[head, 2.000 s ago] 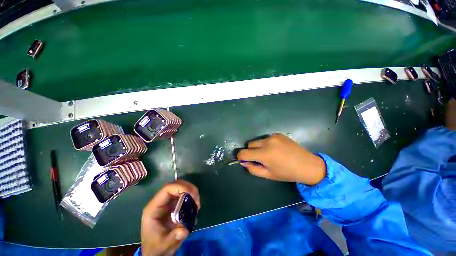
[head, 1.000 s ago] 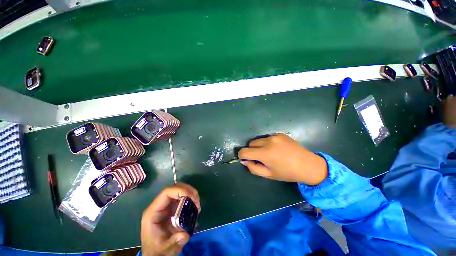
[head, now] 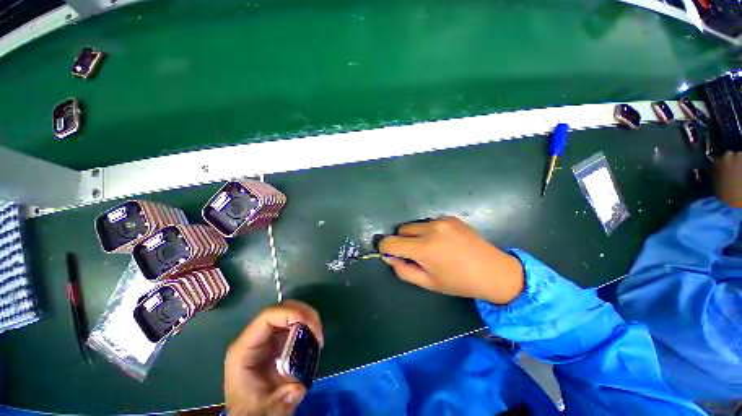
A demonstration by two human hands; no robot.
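Observation:
My left hand (head: 264,361) holds a smartwatch case (head: 300,355) on edge near the bench's front, its dark face turned right. My right hand (head: 451,258) rests low over the dark green mat and grips a thin metal shaft (head: 370,256); its handle is hidden in the fingers. The shaft's tip is at a loose heap of tiny silvery screws or pins (head: 343,257). Stacked watch housings (head: 167,252) stand to the left, with one stack (head: 244,207) nearer the rail.
White rail (head: 325,148) and green belt (head: 325,65) lie beyond. Blue-handled screwdriver (head: 557,142) and zip bag (head: 600,193) lie right; second bag (head: 126,325), black-and-red tool (head: 76,305) and white parts tray (head: 15,268) left. Another person's blue sleeve (head: 683,292) is at right.
The shaft tip in my right hand has moved slightly left into the heap. The two watch cases on the belt have shifted right. My left hand still holds the case.

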